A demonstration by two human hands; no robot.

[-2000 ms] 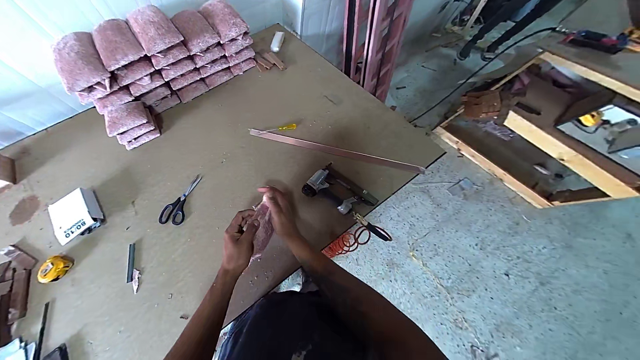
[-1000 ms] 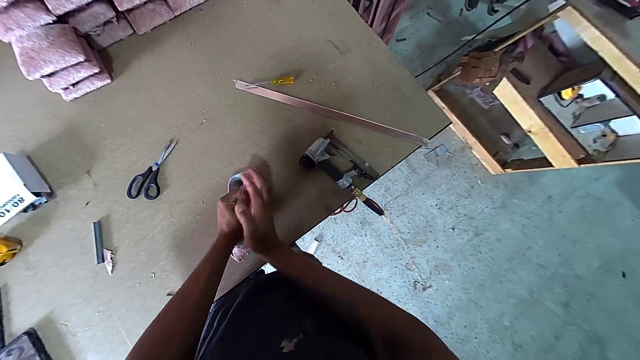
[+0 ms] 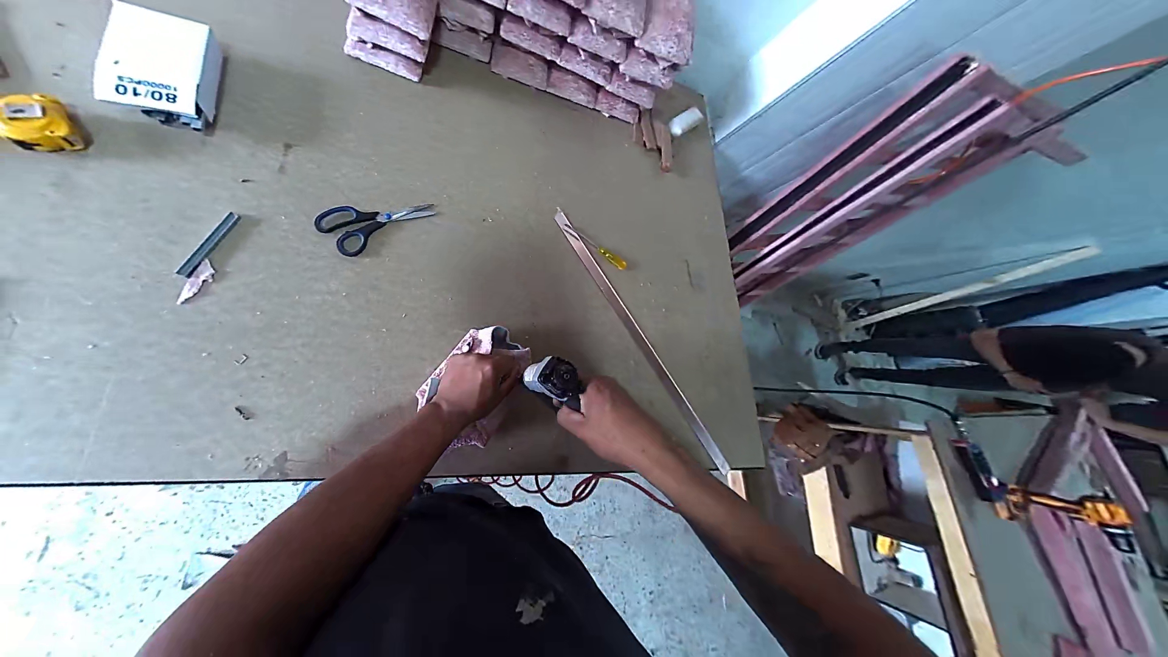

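Note:
My left hand [image 3: 476, 383] holds a piece of pink patterned fabric [image 3: 470, 349] with a grey inner side, near the table's front edge. In my right hand [image 3: 613, 420] is a pneumatic stapler [image 3: 554, 378], gripped by its handle; its head is close beside the fabric and my left fingers. Right of the stapler lies a long thin strip [image 3: 639, 336], with a yellow-handled screwdriver [image 3: 610, 258] near its far end. Black-handled scissors [image 3: 365, 226] lie open farther left. A strip of staples [image 3: 208, 245] rests by a fabric scrap [image 3: 194, 282].
Stacked pink padded pieces [image 3: 547, 55] stand at the table's back. A white box [image 3: 155, 64] and yellow tape measure [image 3: 41, 123] sit at the far left. A red coiled air hose [image 3: 579, 491] hangs by the front edge. Another person [image 3: 1049, 360] stands beyond wooden frames [image 3: 954, 538] at right.
My right hand has left the fabric and taken hold of the stapler, which lay on the table before. It is now beside my left hand. The view has turned.

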